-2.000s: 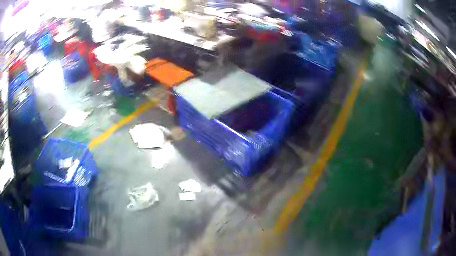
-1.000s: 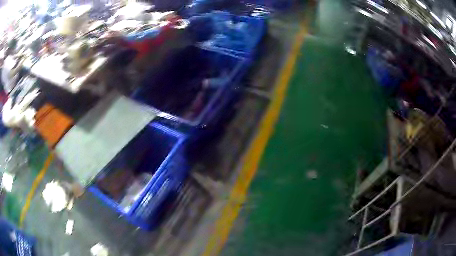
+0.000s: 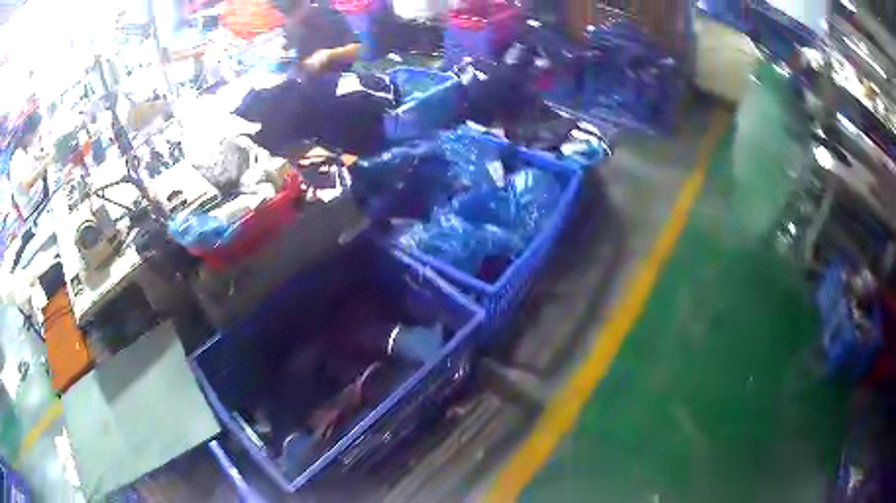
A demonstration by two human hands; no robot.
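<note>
Neither of my hands is in the picture. Nearest in front stands a large blue plastic crate [image 3: 383, 413] with lattice sides, dark inside, with dark and a few pale cloth pieces low in it. Behind it a second blue crate [image 3: 531, 257] holds shiny blue plastic bags or wrapping [image 3: 472, 218]. A pale flat board or sheet [image 3: 142, 411] lies at the lower left, beside the near crate. The picture is blurred.
A green floor lane [image 3: 688, 393] with a yellow line [image 3: 599, 362] runs along the right of the crates. Left are sewing machines [image 3: 95, 236], a red basket [image 3: 257, 228] and an orange panel [image 3: 65, 339]. A pale rounded bin [image 3: 725, 61] stands far ahead; blue and red items lie right.
The view has moved forward along the lane. The crate under the pale board has mostly left at the lower left; the dark crate and the crate of blue plastic are now nearer.
</note>
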